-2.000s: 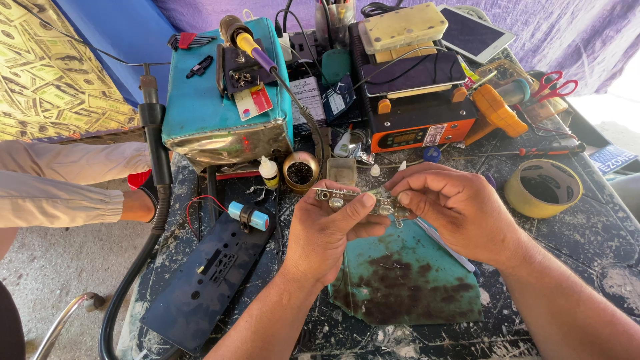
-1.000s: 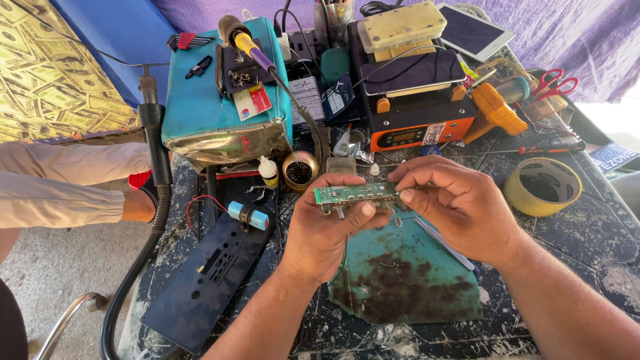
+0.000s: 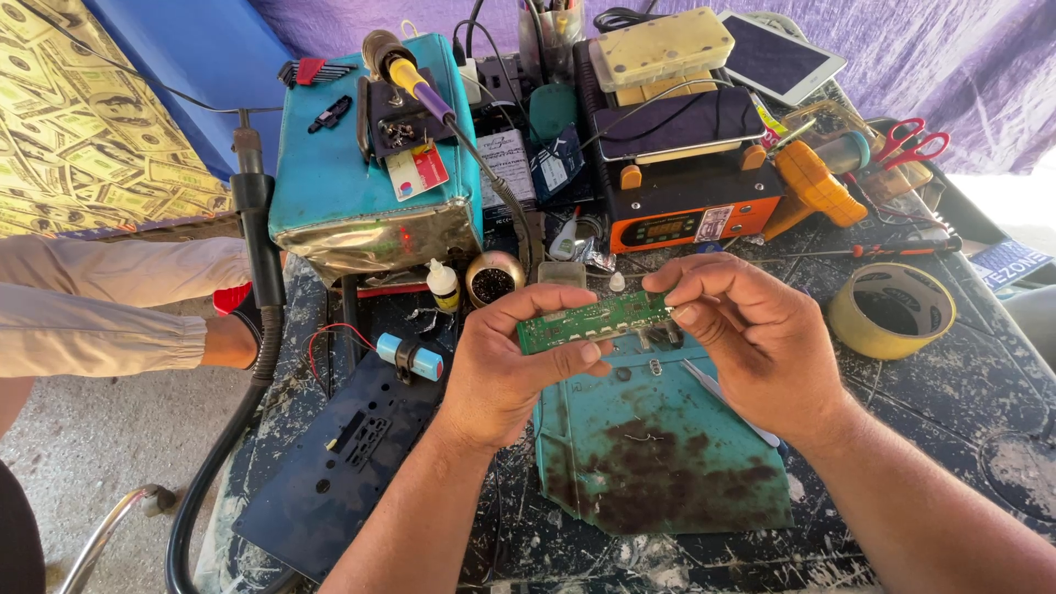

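A narrow green circuit board [image 3: 594, 320] is held up over the stained teal work mat [image 3: 660, 462]. My left hand [image 3: 520, 355] grips its left end between thumb and fingers. At the right end, the thumb and fingertips of my right hand [image 3: 738, 338] pinch the board's corner. Metal components partly show beneath the board. Metal tweezers [image 3: 730, 404] lie on the mat, partly behind my right hand. To the left rests a black plastic panel [image 3: 338, 487], with a blue cylindrical battery [image 3: 410, 356] on wires at its top edge.
Behind stand an orange-and-black station [image 3: 689, 223] and a teal-covered box [image 3: 371, 181] bearing a soldering iron [image 3: 421, 91]. A glue bottle [image 3: 443, 285] and a round metal pot [image 3: 493, 280] sit nearer. A tape roll [image 3: 891, 312] is at right. Another person's legs [image 3: 107, 309] are at left.
The board has turned in my hands: two seconds ago its metal components faced up, and now a green face with small parts shows. Both hands have stayed above the mat.
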